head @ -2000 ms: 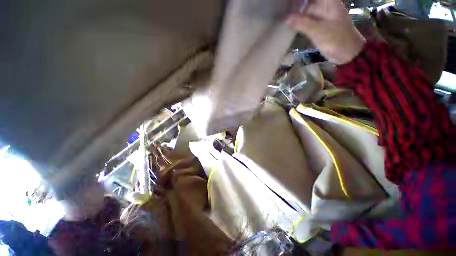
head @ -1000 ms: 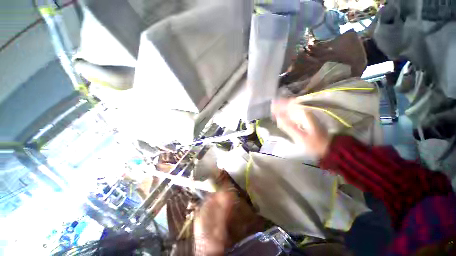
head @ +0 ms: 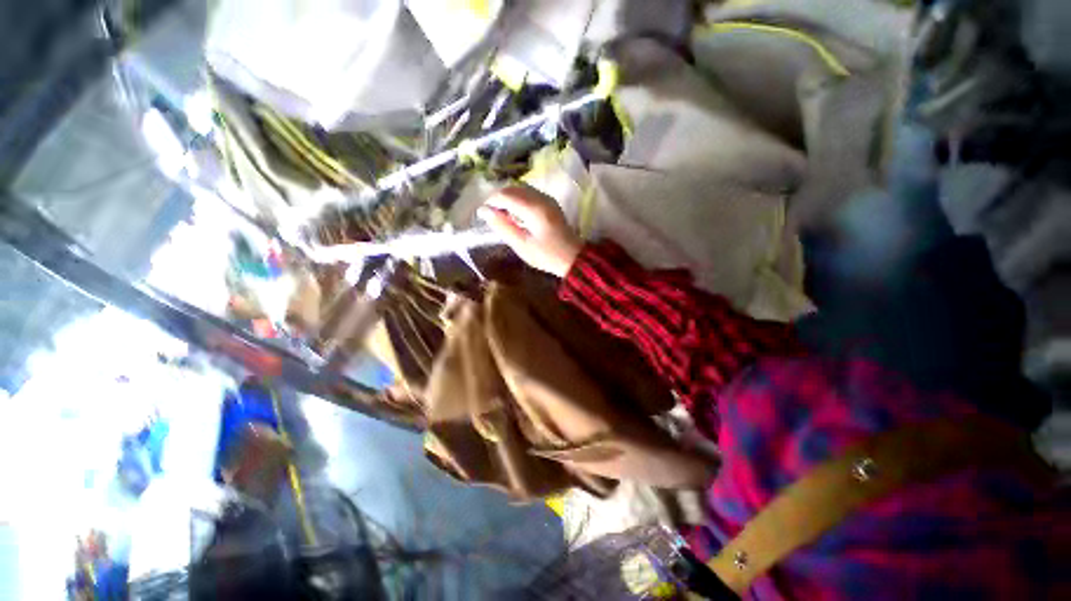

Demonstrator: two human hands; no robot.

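My right hand [head: 534,229], in a red and black checked cuff, is at the right end of a bright metal rack rod [head: 411,244]. Its fingers are partly curled; blur hides whether they grip the rod. Brown bag pieces [head: 529,387] hang bunched below the rod. Cream bag pieces [head: 693,164] with yellow edging are bunched above and right of the hand. A second rod [head: 493,139] runs above the first. My left hand is not in view.
More pale pieces [head: 317,59] hang at the upper left. A dark curved bar [head: 176,323] crosses the left side. A person in a blue cap [head: 253,429] is at the lower left. A brown strap [head: 822,505] crosses the checked clothing at the lower right.
The view has shifted and turned. My right hand has moved from the cream pieces to the rod end. My left hand, blurred low in the earlier view, has left the picture.
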